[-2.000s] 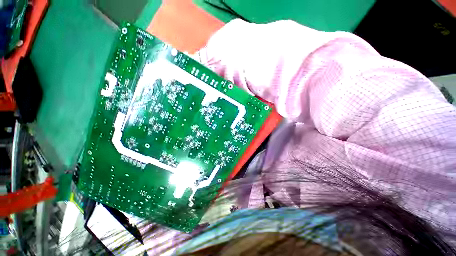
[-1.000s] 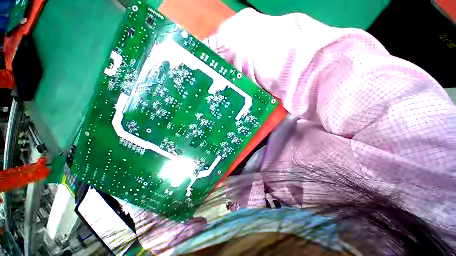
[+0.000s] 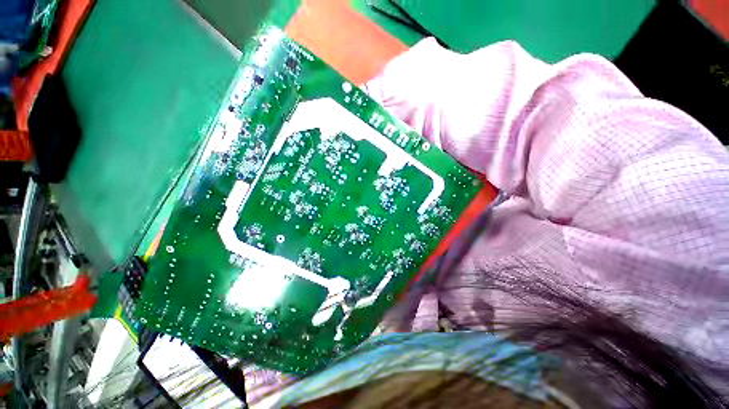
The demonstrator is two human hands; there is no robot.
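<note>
A large green circuit board lies tilted in front of me with its solder side facing me. A thick silvery-white C-shaped track and many small joints show on it, with a bright glare near its lower edge. A pink checked sleeve reaches to the board's right edge; the hand at its end is hidden behind the board. A bit of pink cloth shows below the board's lower edge, with no hand visible. Neither of my hands can be seen.
A red-orange mat shows behind the board on the green bench. A black object, orange-red strips and a white sheet in a black holder are at left. Hair and blue cloth cross the bottom.
The board first shifted up, then moved right and down in the picture. The glare slid left along its lower part, and its upper left edge now shines, so its tilt has changed.
</note>
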